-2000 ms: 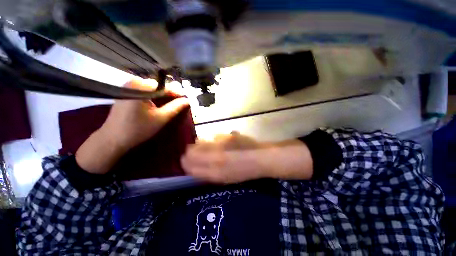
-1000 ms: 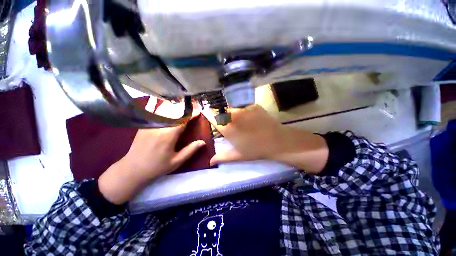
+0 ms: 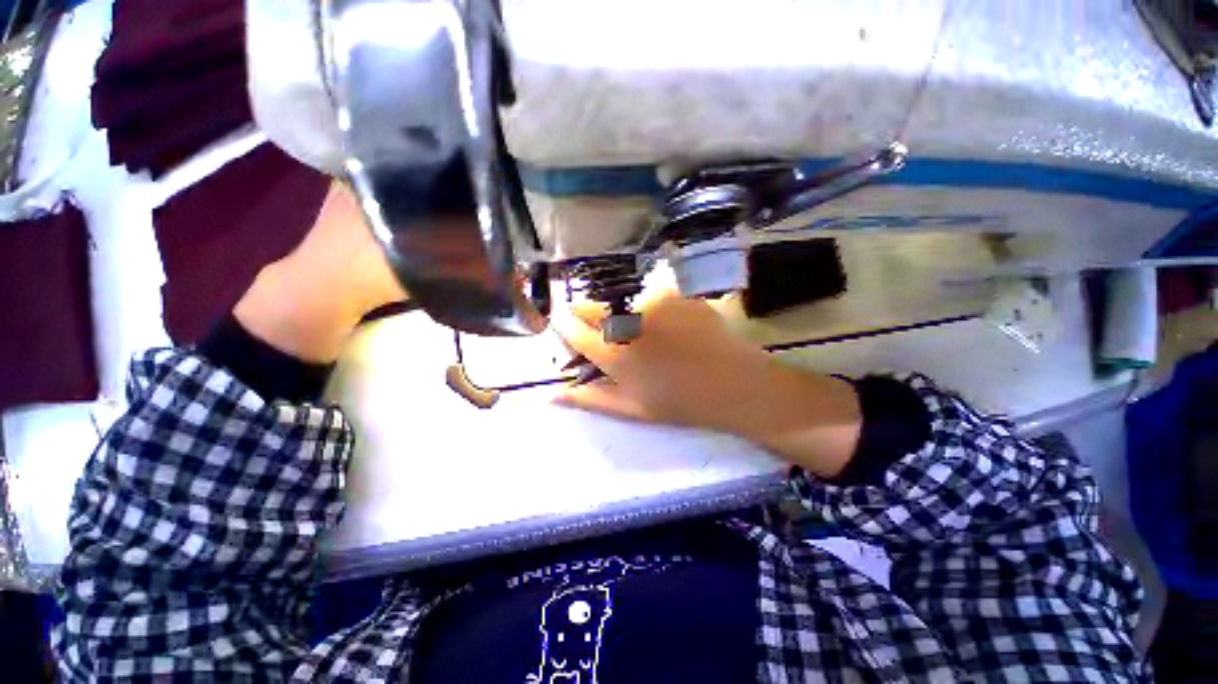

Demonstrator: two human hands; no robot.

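Note:
My left hand [image 3: 334, 281] reaches in from the left; its fingers are hidden behind the shiny curved guard [image 3: 421, 160], so its grip does not show. A maroon fabric panel [image 3: 221, 234] lies beside and behind it. My right hand [image 3: 688, 368] is by the presser foot area, just right of the needle, with its fingers pointing left. A small dark tool [image 3: 585, 372] shows between its fingertips, probably thread snips. The needle itself is hidden. The small brown tab [image 3: 470, 388] shows on the bed left of my right hand.
The white sewing machine head [image 3: 748, 94] spans the top. A maroon stack [image 3: 174, 80] lies at the back left and another maroon pile [image 3: 40, 307] at far left. A dark square pad [image 3: 795, 277] is on the bed behind my right hand. A white-green spool [image 3: 1119, 321] stands far right.
The maroon panel has moved from the front of the bed to the back left, uncovering the bed and brown tab. My left hand has moved back behind the guard. My right hand stays near the needle.

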